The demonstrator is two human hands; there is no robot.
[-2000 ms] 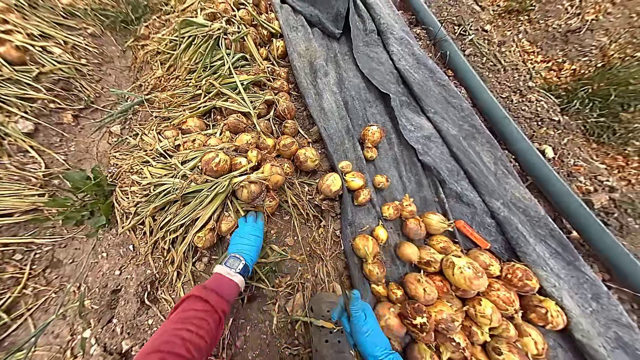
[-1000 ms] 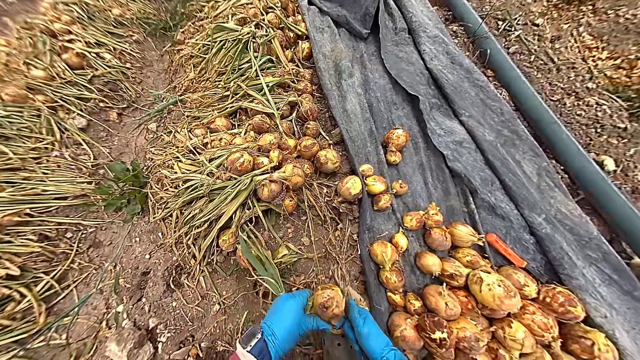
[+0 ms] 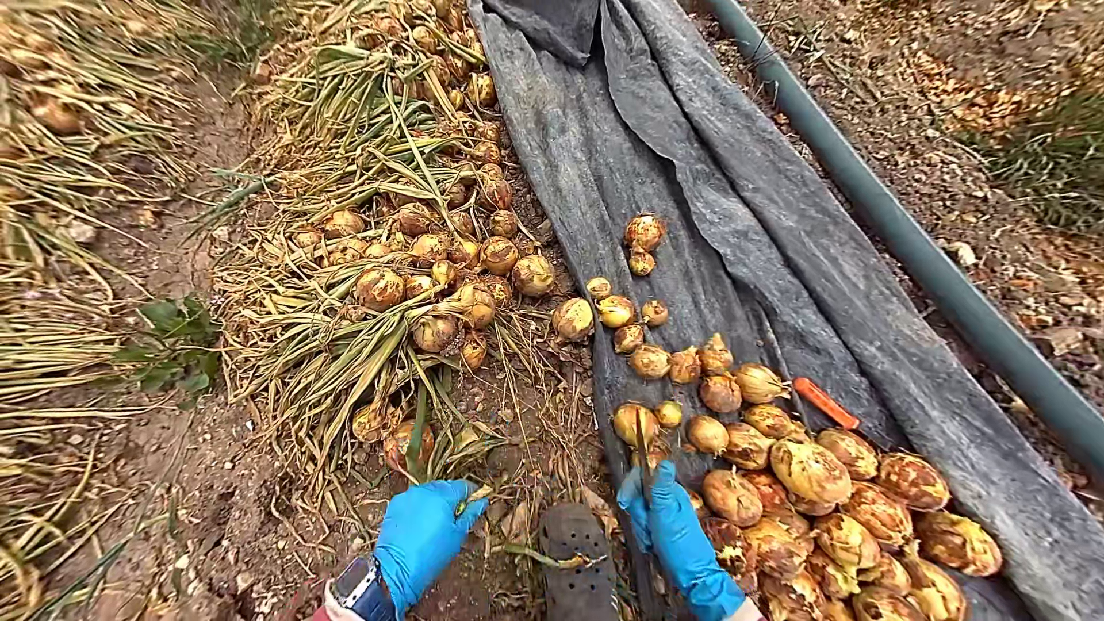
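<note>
My left hand (image 3: 424, 536), in a blue glove with a watch at the wrist, pinches a piece of dry onion top (image 3: 473, 498) just below the pulled onions. Upright in my blue-gloved right hand (image 3: 677, 539) is a narrow dark knife blade (image 3: 641, 448); its handle is hidden in the fingers. A pile of trimmed onions (image 3: 811, 473) lies on the grey fabric sheet (image 3: 742, 216), right beside that hand. Left of the sheet, several onions with long dry tops (image 3: 379, 289) lie in a row on the soil.
An orange-handled tool (image 3: 825, 403) lies on the sheet above the pile. A grey-green pipe (image 3: 914, 241) runs along the sheet's right side. Between my hands is a dark clog with holes (image 3: 578, 561). A green weed (image 3: 177, 349) grows at left.
My hands have moved apart. The onion that was between them one second ago is out of them, and my left hand now has only a bit of top.
</note>
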